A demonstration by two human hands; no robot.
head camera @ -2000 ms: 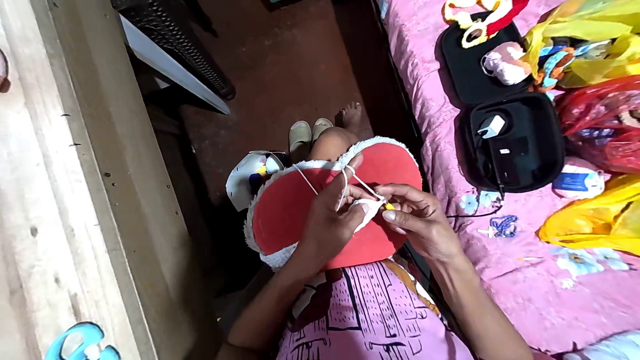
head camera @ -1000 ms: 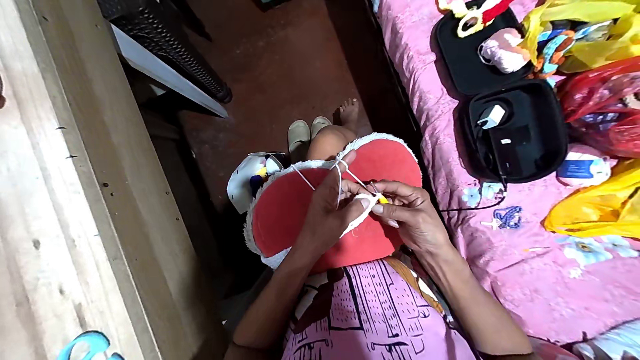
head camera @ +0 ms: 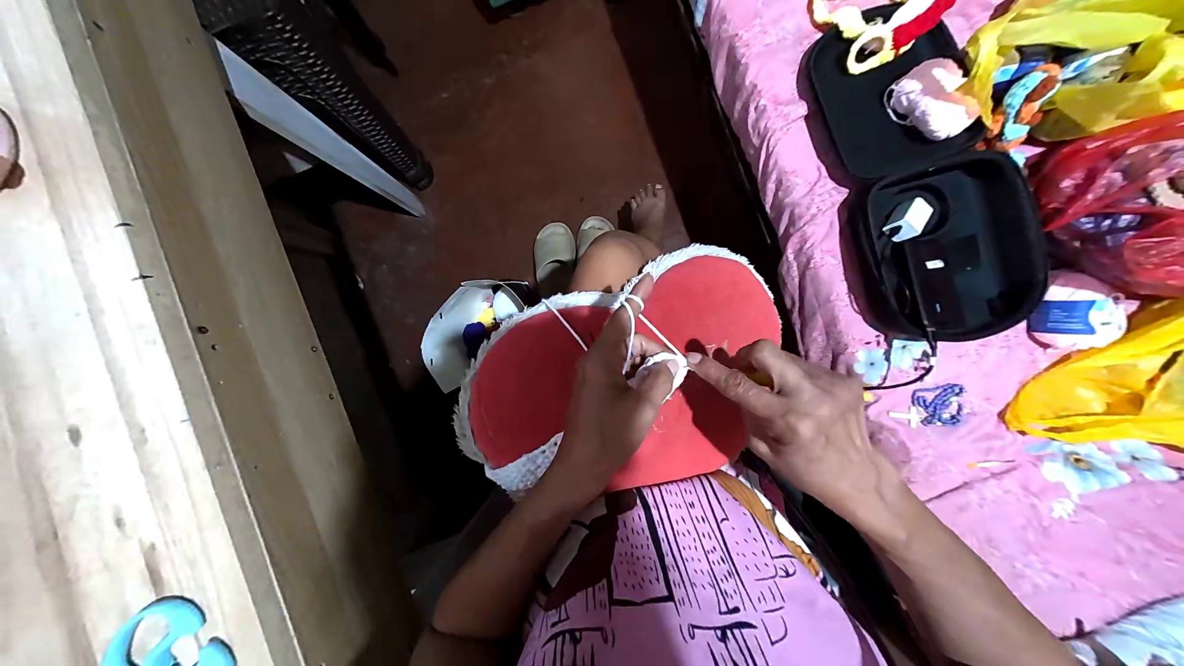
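My left hand [head camera: 615,393] pinches a small white crocheted piece [head camera: 671,370] between thumb and fingers, with white yarn [head camera: 633,328] looped around its raised index finger. My right hand [head camera: 795,402] is close on the right, its index fingertip at the edge of the piece. A yellow-handled tool [head camera: 761,378], likely a crochet hook, shows in the right hand; its tip is hard to make out. Under both hands, a red heart-shaped cushion [head camera: 532,388] with a fluffy white edge lies on the lap.
On the pink bedspread [head camera: 777,120] at right are an open black case [head camera: 1013,250], a pink yarn ball [head camera: 934,97], a labelled yarn ball [head camera: 1078,310], blue beads with a cross [head camera: 939,404] and plastic bags [head camera: 1110,370]. A wooden surface [head camera: 83,370] runs along the left; a white container [head camera: 449,338] stands beside the cushion.
My right hand has turned, its index finger now stretched toward the white piece, and the yellow tool is less visible. My left hand still holds the piece.
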